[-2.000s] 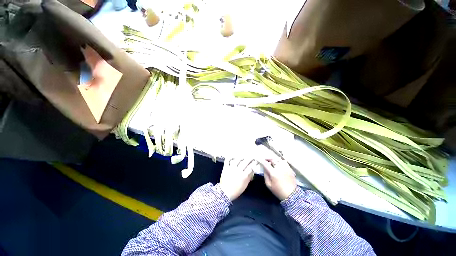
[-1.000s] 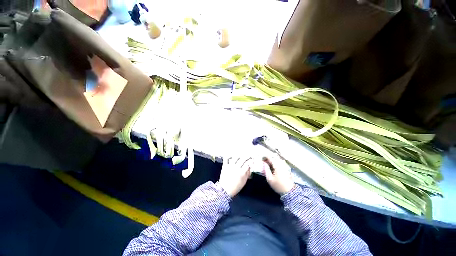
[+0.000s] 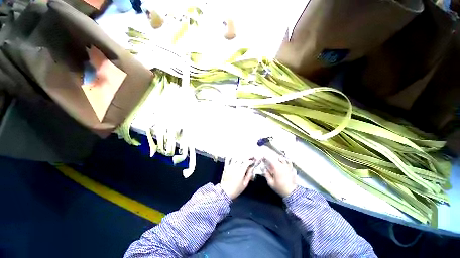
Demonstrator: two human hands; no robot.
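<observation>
My left hand [image 3: 236, 175] and my right hand [image 3: 281, 174] are close together at the near edge of the white table. Their fingertips meet around a small pale piece [image 3: 260, 168], which is washed out by glare; its shape is hard to tell. A small tool [image 3: 265, 141] with a dark head and thin shaft lies on the table just beyond my right hand's fingers. A big heap of yellow-green strips [image 3: 373, 146] lies to the right, with one strip looping up. Strip ends [image 3: 169, 143] hang over the table edge at the left.
A brown bag [image 3: 348, 30] with a blue label stands at the back right. Brown bags [image 3: 65, 65] with a white and orange card [image 3: 103, 85] are at the left. Small yellow-orange pieces [image 3: 229, 29] lie at the back. A yellow floor line [image 3: 111, 195] shows lower left.
The fingertips have shifted slightly and the small pale piece between them shows more. The camera view has shifted a little. The tool and strips lie as before.
</observation>
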